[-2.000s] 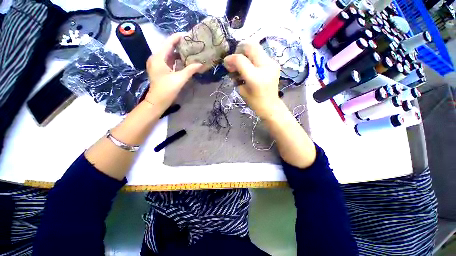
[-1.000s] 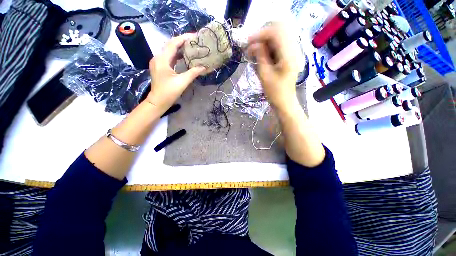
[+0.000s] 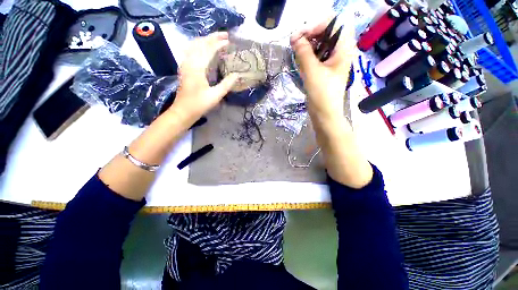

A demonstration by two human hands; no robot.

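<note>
The beige pincushion (image 3: 244, 69), with dark threads over it, sits on the grey cloth mat (image 3: 221, 164). My left hand (image 3: 203, 73) is open at its left side, fingers apart; whether it touches the pincushion is unclear. My right hand (image 3: 326, 65) is raised to the right of the pincushion, with dark pointed snips (image 3: 329, 41) in its palm and thumb and forefinger pinched together. A needle or thread in that pinch is too small to make out. Dark thread clippings (image 3: 248, 126) and white thread lie on the mat. The striped garment (image 3: 227, 241) lies knotted on the lap.
Thread cones (image 3: 427, 111) stand at the right beside a blue crate (image 3: 488, 45). A black cone (image 3: 154, 48), plastic bags (image 3: 122, 85) and a smartphone (image 3: 61, 107) lie at the left. A tape measure (image 3: 238, 208) runs along the front edge.
The pincushion has gone from my left hand's grip down onto the mat. My left hand has opened. My right hand has moved up and right, and the snips now show in it.
</note>
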